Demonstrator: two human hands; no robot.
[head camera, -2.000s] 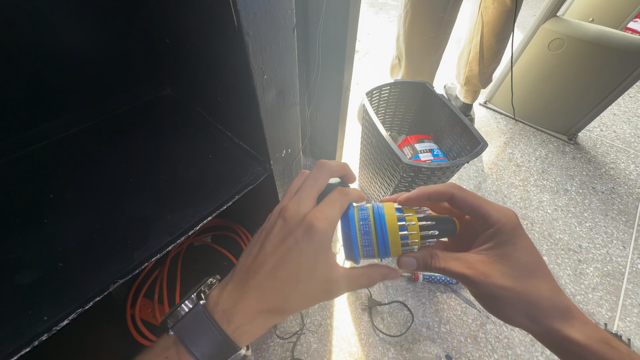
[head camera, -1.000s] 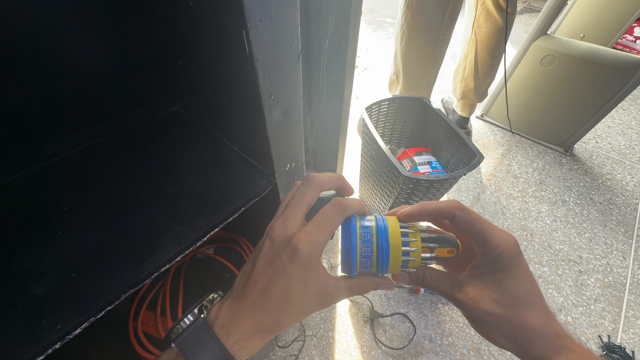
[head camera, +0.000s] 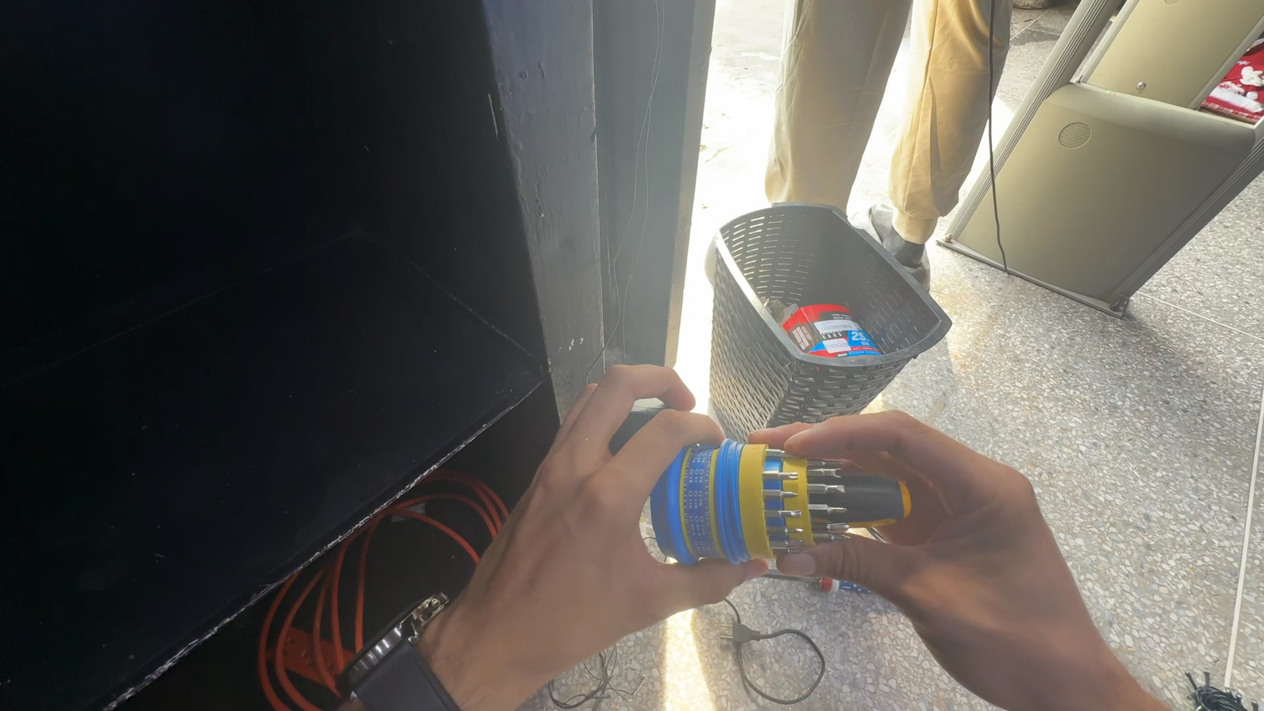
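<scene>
Between both hands lies a round blue and yellow screwdriver bit set (head camera: 755, 502), tilted sideways. Metal bits stand in rings on its right end, around a black handle with a yellow-orange band (head camera: 879, 501). My left hand (head camera: 602, 513), with a watch on its wrist, grips the blue end; a dark part shows behind its fingers. My right hand (head camera: 918, 533) holds the bit end, fingers above and thumb below.
A dark woven plastic basket (head camera: 760, 395) holds a red and blue package (head camera: 829, 331). A person's legs (head camera: 839, 109) stand behind it. On the left are a black shelf unit (head camera: 296, 326) and coiled orange cable (head camera: 341, 602). A black cord with a plug (head camera: 746, 637) lies on the speckled floor.
My right fingers have shifted around the bit end. The bits and black handle, both visible two seconds ago, remain between my hands.
</scene>
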